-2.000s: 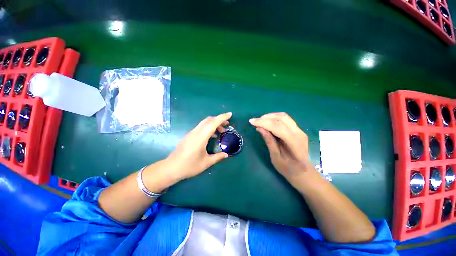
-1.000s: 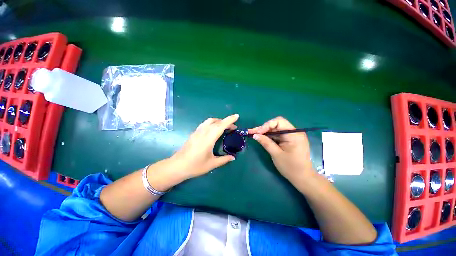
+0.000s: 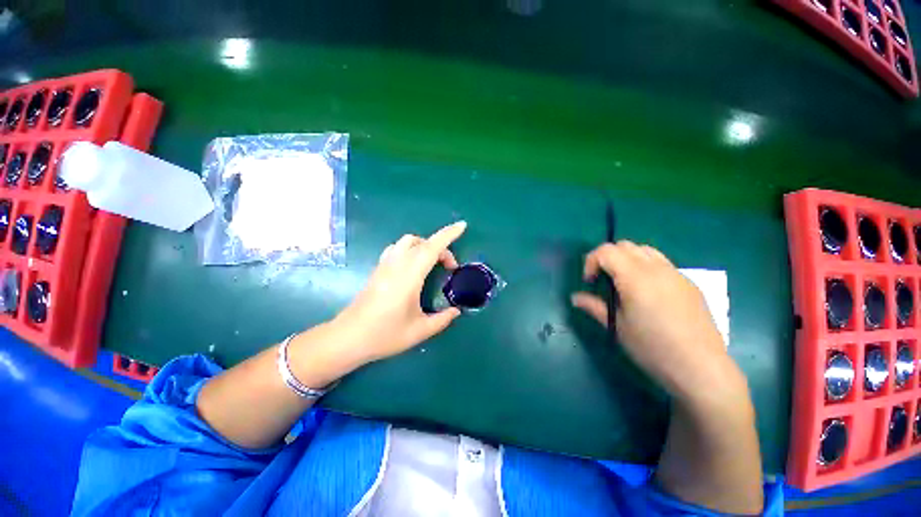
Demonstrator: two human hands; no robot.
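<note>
My left hand [image 3: 396,295] holds a round dark glossy unit [image 3: 472,286] by its edge between thumb and fingers, over the green bench. A small clear bit shows at the unit's right edge. My right hand [image 3: 658,308] is to the right, apart from the unit, and holds a thin dark tool [image 3: 611,227] that points away from me. The tool is blurred. A white square sheet [image 3: 713,293] lies partly hidden behind my right hand.
Red foam trays [image 3: 800,333] with round dark units stand at right, at left and at far right. A white bottle [image 3: 146,186] lies on its side over the left tray's edge. A clear bag with white sheets [image 3: 286,202] lies beside it.
My right hand has moved right, away from the unit, and the tool has turned from lying sideways at the unit to pointing away from me. My left hand still holds the unit.
</note>
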